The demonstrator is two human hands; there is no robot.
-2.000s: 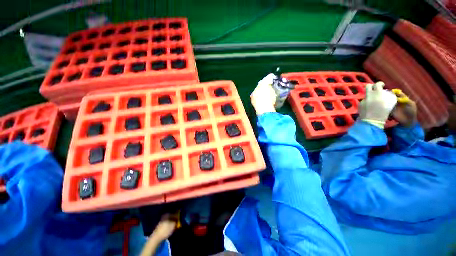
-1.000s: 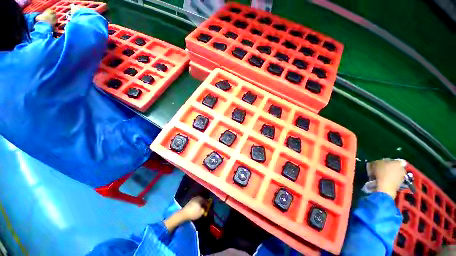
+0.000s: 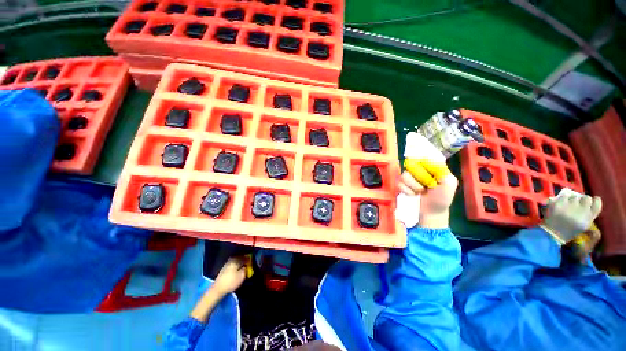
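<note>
An orange-red foam tray (image 3: 199, 134) lies in front of me, tilted a little, on another tray. Each pocket shows a small black watch-like housing (image 3: 262, 204); some in the front row bear a small cross mark. My right hand (image 3: 431, 188), with yellow finger cots, is just past the tray's right edge, fingers bent around a white cloth (image 3: 408, 209). My left hand (image 3: 231, 274) is low, below the tray's front edge, with yellow at the fingertips. Its fingers look curled; I cannot tell if it holds anything.
Two pale bottles with silver tops (image 3: 449, 130) stand just beyond my right hand. Filled trays (image 3: 226, 55) are stacked behind. A person in blue on the right works with a gloved hand (image 3: 570, 214) at another tray (image 3: 473, 192). A blue sleeve and a tray (image 3: 103, 130) are at left.
The view has swung left, then back right. My right hand, earlier by the bottles, is now nearer the tray with its yellow finger cots and cloth showing. My left hand stays low below the tray.
</note>
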